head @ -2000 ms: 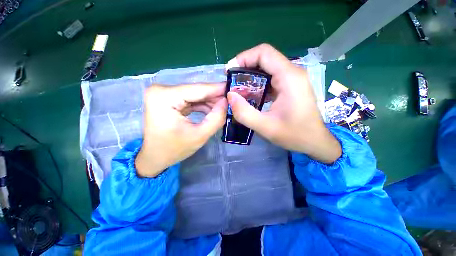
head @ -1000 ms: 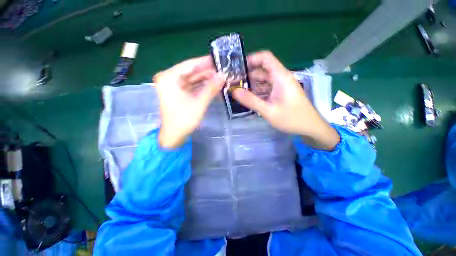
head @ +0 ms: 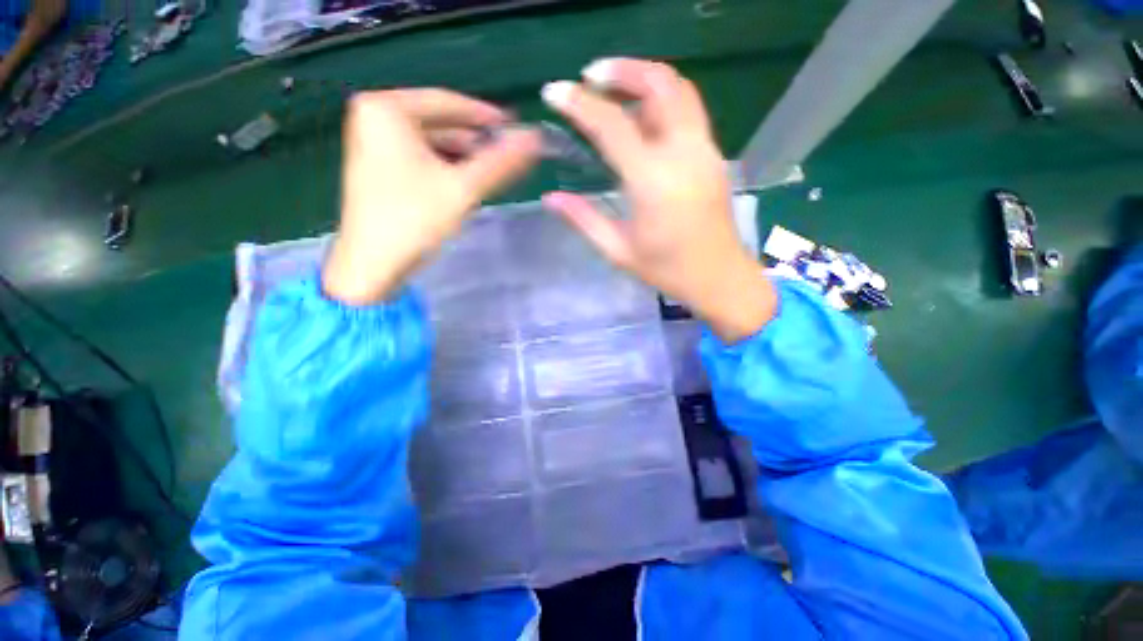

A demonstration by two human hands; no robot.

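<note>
My left hand (head: 407, 182) is raised above the tray's far edge, thumb and fingers pinched on a small, blurred dark-grey thing (head: 558, 140), which looks like the part-built phone seen edge-on. My right hand (head: 646, 175) is beside it on the right, fingers spread, holding nothing that I can see; white caps cover two fingertips. The translucent blister tray (head: 470, 432) lies below both hands. A black phone housing (head: 712, 457) lies at its right side, and part of another dark piece (head: 674, 307) shows by my right wrist.
Loose board-and-screen assemblies (head: 827, 269) lie right of the tray. A grey slanting post (head: 840, 82) stands beyond them. Part-built phones (head: 1018, 244) lie on the green surface. A fan (head: 110, 564) and black box (head: 75, 457) are at left. Another person's blue sleeve (head: 1053, 501) is at right.
My hands have moved up and away past the tray with the phone. My right hand has let go of it and opened. The black housing at the tray's right side has come into view.
</note>
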